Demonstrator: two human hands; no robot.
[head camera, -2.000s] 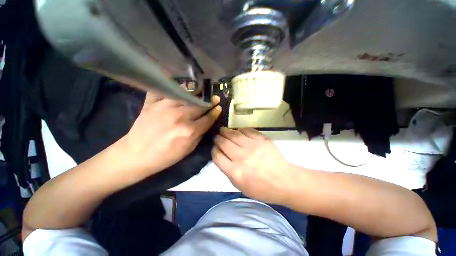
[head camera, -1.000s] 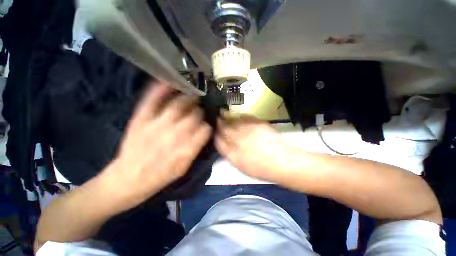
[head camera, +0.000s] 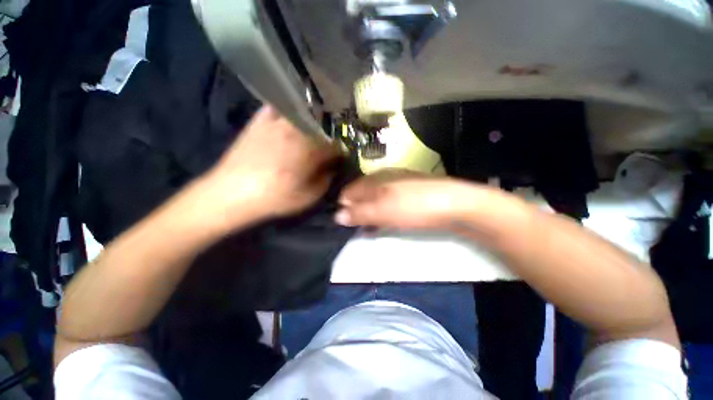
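A large black fabric garment piece (head camera: 274, 262) lies left of the needle area and hangs over the table's front edge. My left hand (head camera: 277, 168) is on the cloth beside the machine head, slightly blurred, its fingertips hidden. My right hand (head camera: 391, 201) holds the cloth's right edge between thumb and fingers, just in front of the metal bed. The off-white sewing machine (head camera: 532, 47) arches above, with a cream ribbed knob (head camera: 379, 95) on its front. A dark knurled knob (head camera: 372, 144) sits below it. The needle and presser foot cannot be made out clearly.
Black cloth with a small pinkish dot (head camera: 532, 144) lies behind my right forearm. A whitish crumpled cloth (head camera: 639, 191) is at the right of the white table (head camera: 422, 258). More dark cloth with a pale strip (head camera: 129, 55) fills the left side.
The view has shifted, showing more dark cloth and a pale strip at upper left. My right hand has flattened sideways at the cloth edge. The black cloth spreads further over the table front.
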